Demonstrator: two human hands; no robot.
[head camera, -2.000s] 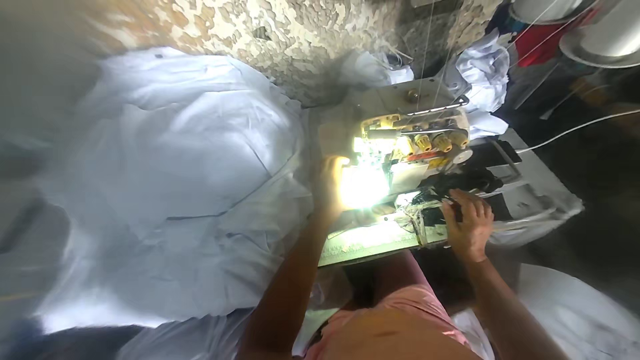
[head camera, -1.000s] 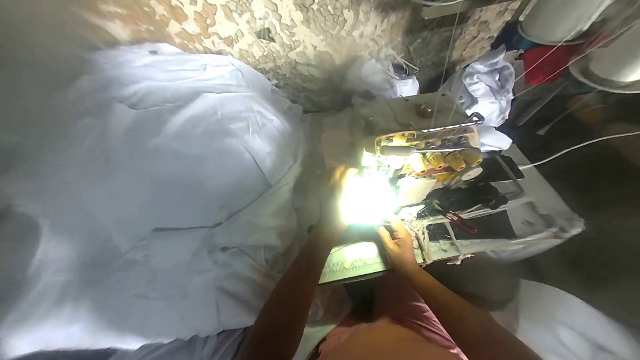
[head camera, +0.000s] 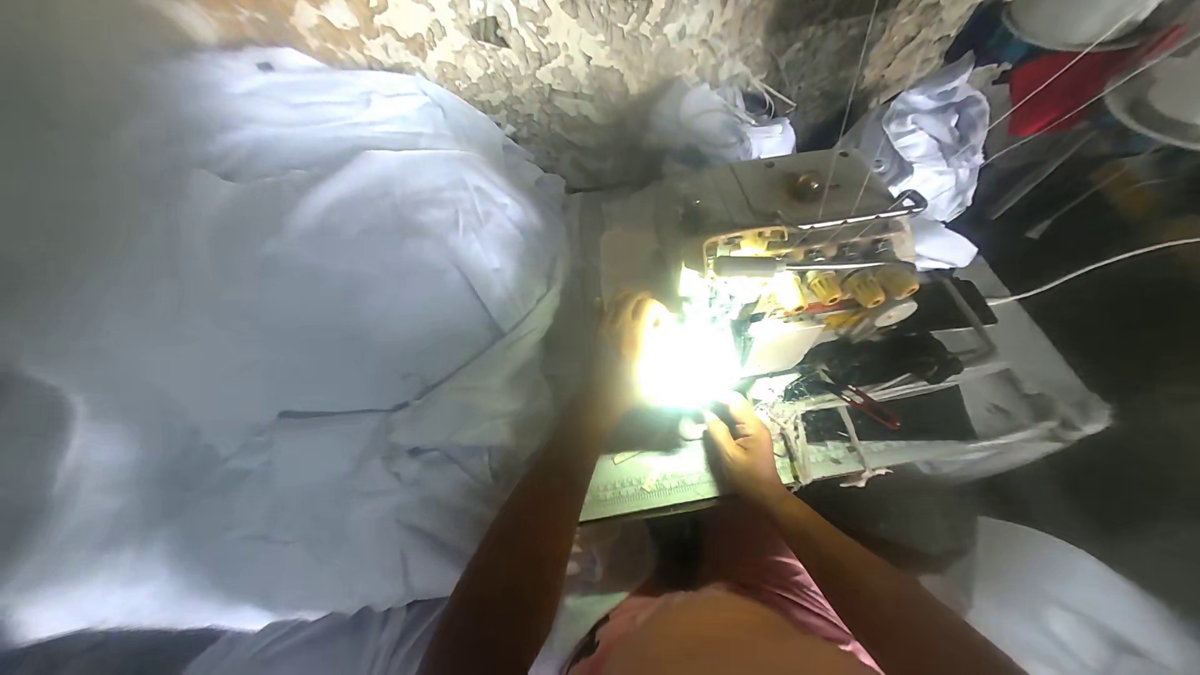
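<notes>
An overlock-type sewing machine (head camera: 750, 202) with yellow tension dials (head camera: 864, 287) stands in the middle, its needle area lost in the glare of a bright lamp (head camera: 689, 364). My left hand (head camera: 630, 328) is at the left edge of that glare, its fingers partly washed out. Just below the light, my right hand (head camera: 742, 441) has its thumb and fingers bent toward the front of the machine. Whether either hand holds something cannot be made out. Red-handled snips (head camera: 872, 409) lie to the right beside a dark cloth bundle (head camera: 877, 361).
A large heap of white fabric (head camera: 356, 281) fills the left side. A ruler scale (head camera: 656, 487) runs along the front edge of the table. White cloth scraps (head camera: 933, 141) lie behind the machine, and threads (head camera: 848, 94) run down to it. Beyond is a rough wall (head camera: 562, 56).
My right hand has moved left from the dark bundle beside the machine to just below the lamp glare. The red-handled snips now show on the right. My left hand stays beside the light.
</notes>
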